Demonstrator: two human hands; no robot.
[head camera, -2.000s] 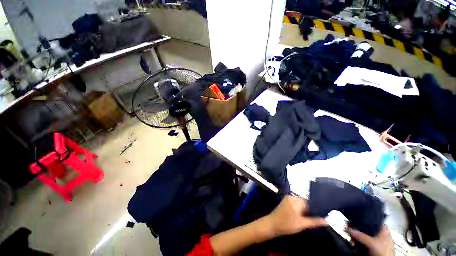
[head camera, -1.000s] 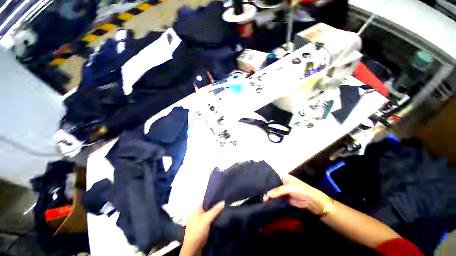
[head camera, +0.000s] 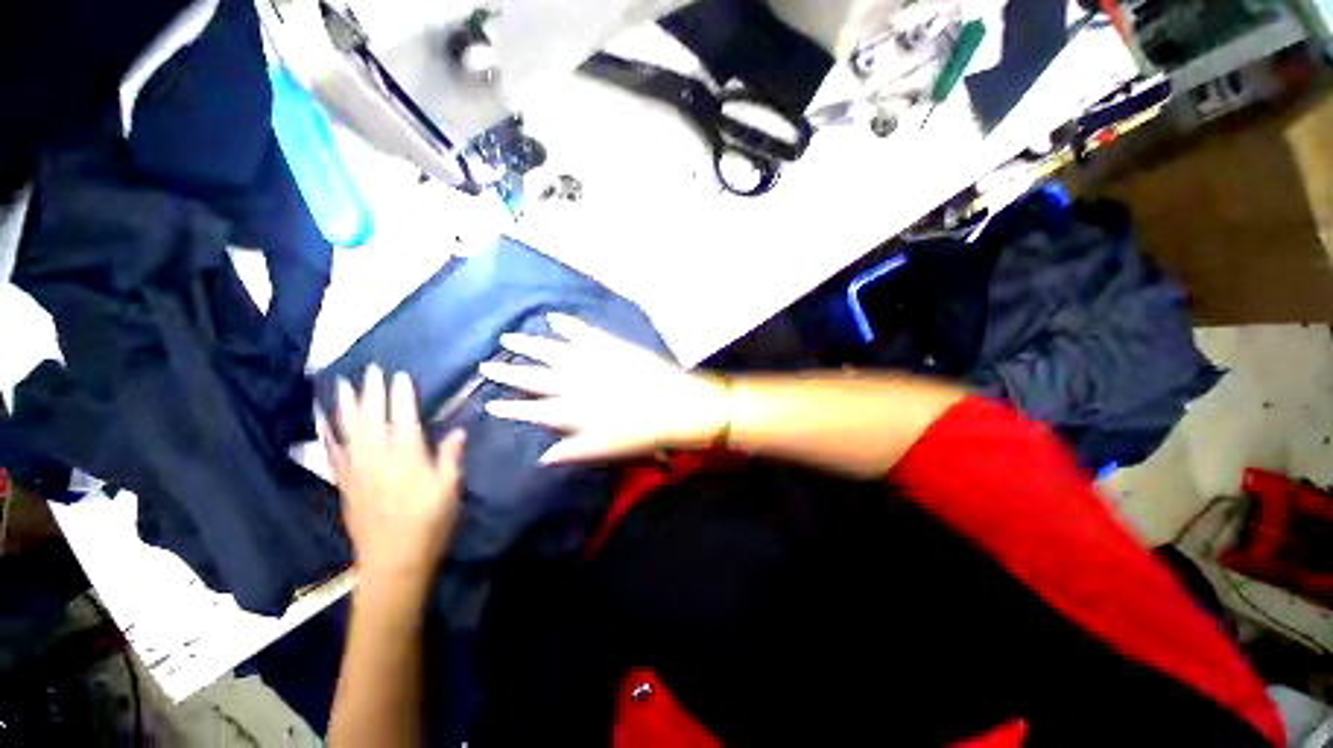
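Note:
A navy garment panel (head camera: 504, 300) lies on the white table's front edge, below the sewing machine's needle area (head camera: 502, 158), and hangs over the edge towards me. My left hand (head camera: 392, 475) lies on the panel's left part, fingers spread. My right hand (head camera: 607, 392) lies flat on its right part, fingers spread. A narrow light slit shows in the cloth between the hands. Neither hand grips the cloth visibly. What lies under the palms is hidden.
Black-handled shears (head camera: 746, 139) lie right of the machine head. A green-handled tool (head camera: 958, 62) is beyond them, by small metal wheels. Dark cut pieces (head camera: 161, 322) are heaped at the left. A crumpled dark pile (head camera: 1082, 322) is below the table at right.
The view has turned down and closer to the machine. The cloth, earlier held up between both hands, now lies on the table near the needle area. Both hands have opened flat on it.

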